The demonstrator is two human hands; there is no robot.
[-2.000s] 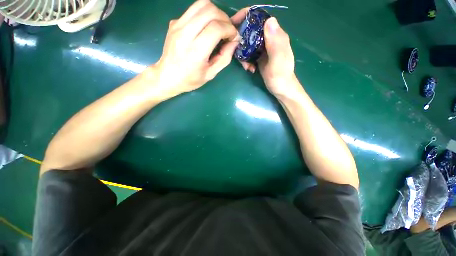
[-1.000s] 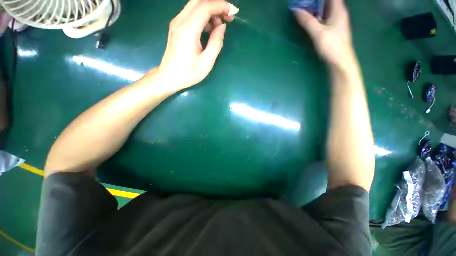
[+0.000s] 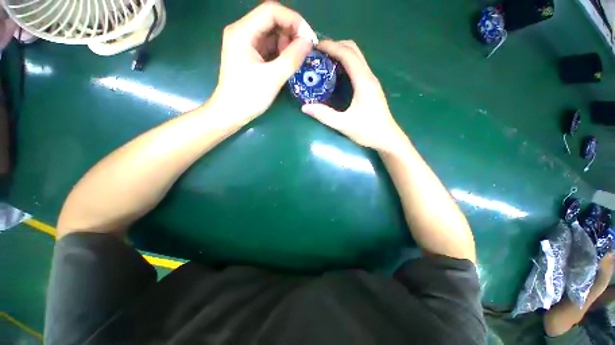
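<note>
A round blue patterned unit point(image 3: 312, 77) with a pale centre hub faces up at the top middle of the view. My right hand point(image 3: 357, 98) grips it from the right, thumb at its lower rim and fingers at its upper rim. My left hand point(image 3: 259, 67) is at its upper left, with thumb and fingertips pinched on a small white piece point(image 3: 307, 32) just above the unit. What the white piece is I cannot tell. A thin pale line shows near the fingertips.
A cream fan point(image 3: 81, 20) stands upper left on the glossy green bench point(image 3: 283, 202). Upper right are a blue unit point(image 3: 491, 25) beside a black block point(image 3: 529, 12), more black blocks and corded units. Clear bags point(image 3: 547, 269) and another person's arm point(image 3: 573, 313) are lower right.
My right hand has come back left with a blue unit to my left hand. A blue unit now shows beside the upper-right black block. The things on the right sit lower in view.
</note>
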